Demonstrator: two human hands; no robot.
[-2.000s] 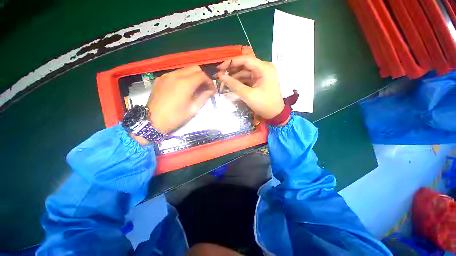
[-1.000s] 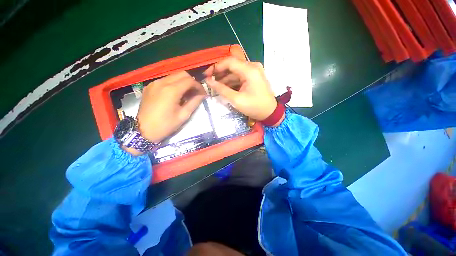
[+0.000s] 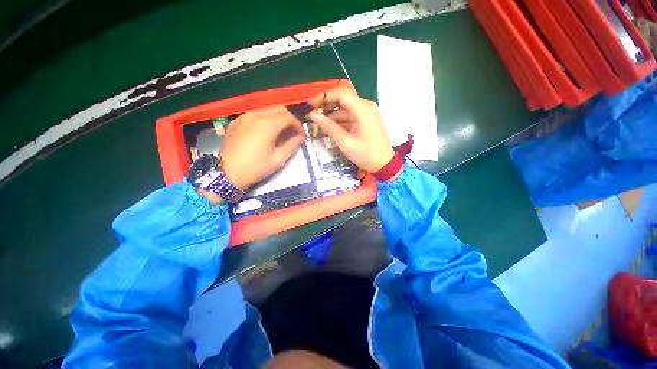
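An open tablet unit (image 3: 288, 176) with a silver-grey area and black edges lies in an orange-red foam frame (image 3: 302, 209) on the bench. My left hand (image 3: 257, 148), with a metal watch at the wrist, is over the tablet's left and middle part, fingertips bent together near the far edge. My right hand (image 3: 355, 133), with a dark red band at the wrist, is over the right far part, thumb and index fingertip close together. The fingertips of both hands nearly meet. Anything small between them is too blurred to tell.
A white paper sheet (image 3: 408, 94) lies right of the frame. Several orange-red trays (image 3: 555, 54) lean together at the upper right. A chipped white edge rail (image 3: 238, 60) runs behind the frame. Another person's blue sleeve (image 3: 576, 169) is at the right.
The whole view has shifted a little. Both hands stay over the tablet's far edge with small finger movements. My left hand's fingertips are slightly closer to the right hand's.
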